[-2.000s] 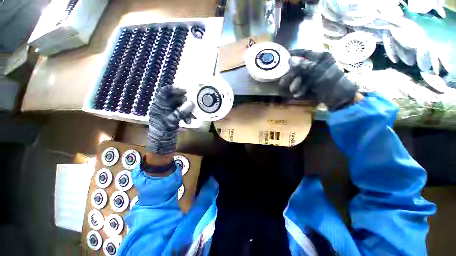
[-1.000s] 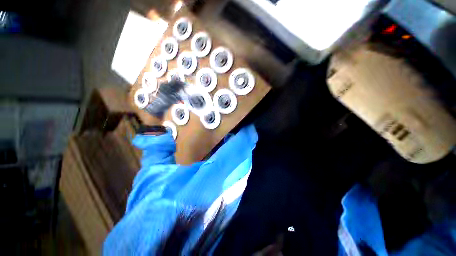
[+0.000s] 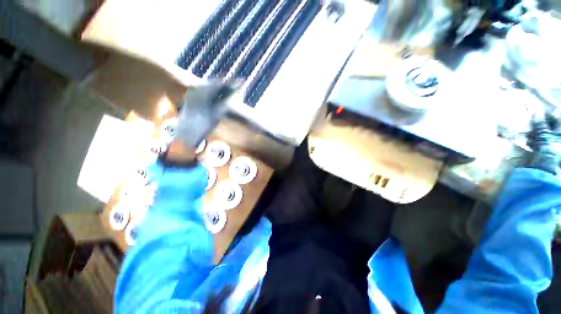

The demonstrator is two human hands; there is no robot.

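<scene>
My left hand [image 3: 203, 113], in a grey knitted glove, is blurred at the near left edge of the white parts tray [image 3: 295, 113]. No disc shows in it, and its finger pose is unclear. The tray holds tight rows of black ring parts [image 3: 246, 43]. My right hand [image 3: 541, 138] is blurred at the right edge, beside pale material; its fingers and any held thing cannot be made out. The thick white fixture [image 3: 415, 83] with a dark ringed centre sits on the silver machine plate [image 3: 363, 95]. Finished discs [image 3: 243, 170] lie in rows on brown cardboard at lower left.
A tan cardboard flap [image 3: 369, 159] hangs from the machine front, below a red light [image 3: 339, 110]. Loose pale discs [image 3: 535, 49] lie at upper right. A white paper sheet [image 3: 104, 159] lies left of the finished discs. An open carton [image 3: 80, 264] stands at lower left.
The view has swung back up to the bench. My left hand has left the finished rows, where it was with a disc, and is now at the tray edge. My right hand is at the right edge.
</scene>
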